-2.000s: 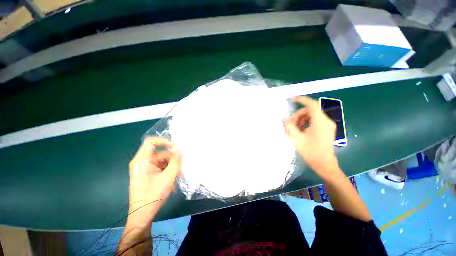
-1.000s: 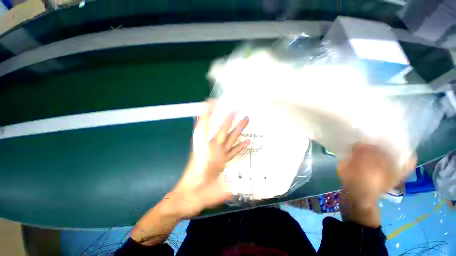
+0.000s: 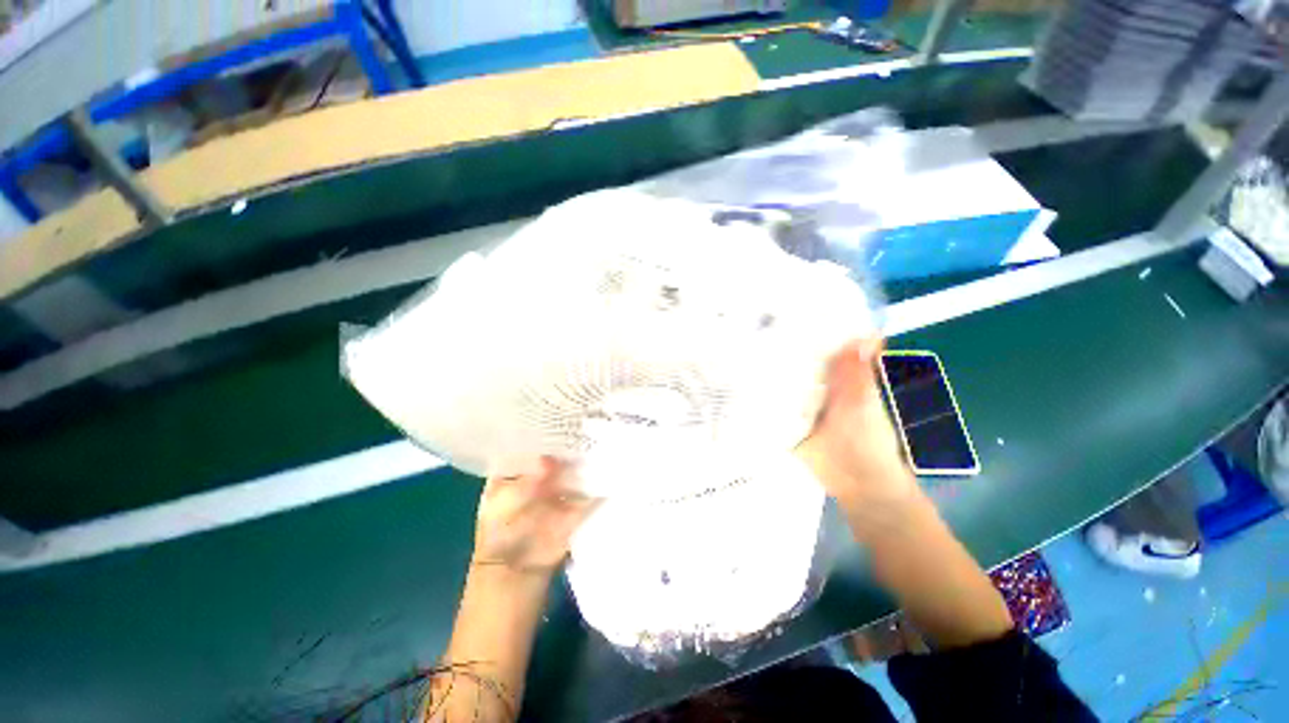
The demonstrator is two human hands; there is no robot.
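A large white plastic unit [image 3: 622, 339] in a clear bag [image 3: 834, 163] is held up and tilted, with fine radial slots and a small printed ring on its face. My left hand [image 3: 530, 516] grips its lower left edge. My right hand [image 3: 852, 424] grips its right edge. Another bagged white unit [image 3: 700, 565] lies on the green bench below it, nearer my body, partly covered by the held unit.
A smartphone [image 3: 930, 413] lies on the bench right of my right hand. A white-and-blue carton [image 3: 961, 212] stands behind it, partly covered by the bag. Pale rails [image 3: 226, 502] cross the bench. A shoe [image 3: 1145, 548] shows on the blue floor at right.
The upper unit, swung right a second ago, is now back over the bench, raised and tilted, with both hands on it. My left hand has left the lower unit. The view has shifted.
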